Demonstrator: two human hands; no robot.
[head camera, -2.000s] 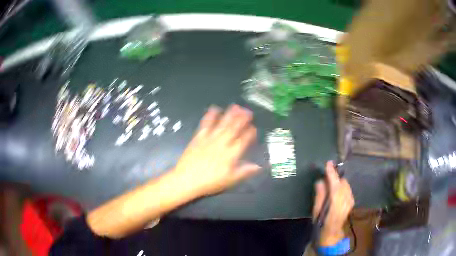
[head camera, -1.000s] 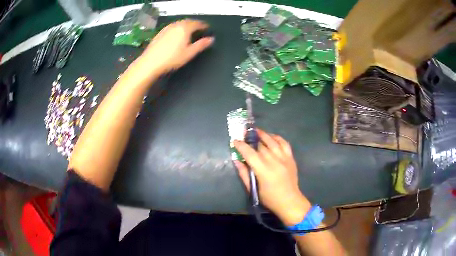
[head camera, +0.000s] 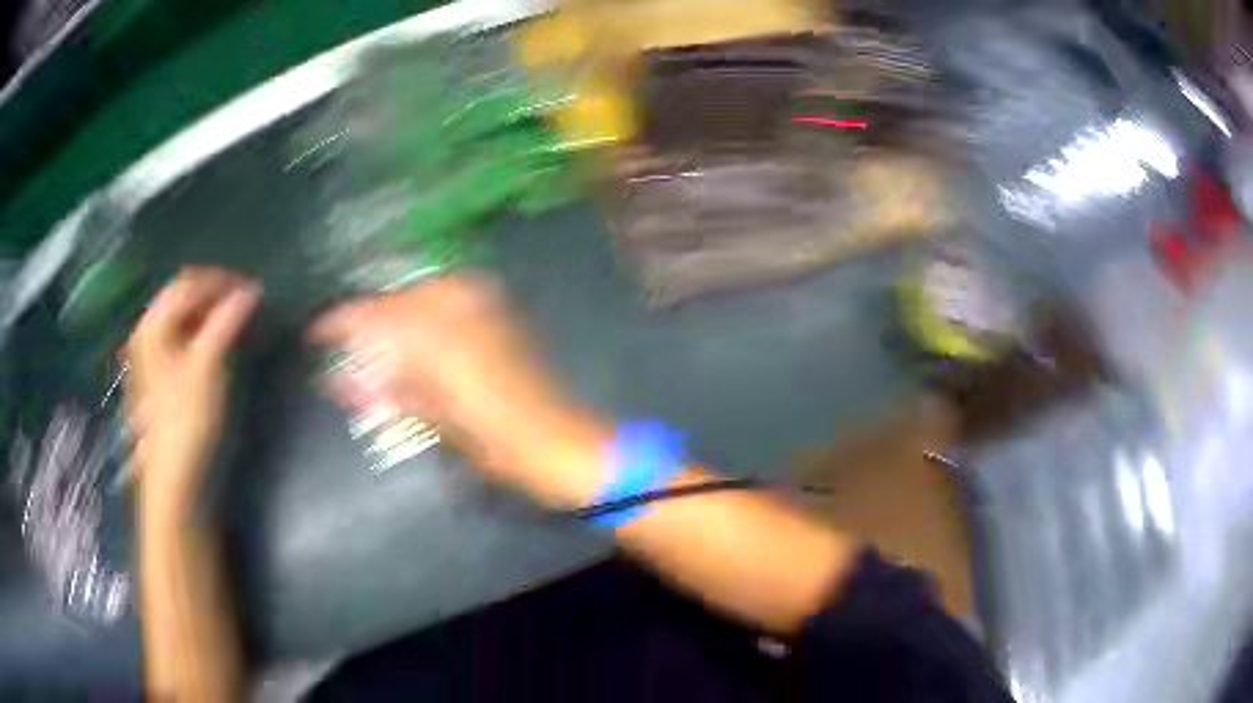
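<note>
The view is strongly blurred. My left hand (head camera: 186, 337) is at the left with its fingers bent; whether it holds anything is too blurred to tell. My right hand (head camera: 419, 343), with a blue wrist band (head camera: 642, 470), reaches left over the mat. A small whitish circuit board (head camera: 399, 437) lies at its lower edge, partly covered by the hand. The soldering iron cannot be made out; a dark cord (head camera: 667, 497) crosses the right wrist. A pile of green boards (head camera: 481, 172) lies beyond the right hand.
Small loose components (head camera: 62, 515) lie at the far left. A green blurred group (head camera: 103, 291) is behind my left hand. The stained brown board (head camera: 742, 227), a red light and the yellow-green solder reel (head camera: 955, 309) are at the right. Grey wrapped trays (head camera: 1099, 536) stand lower right.
The view has swung to the right, so the bench things appear further left. My left hand is lower in the picture. The iron seen in my right hand before cannot be made out now.
</note>
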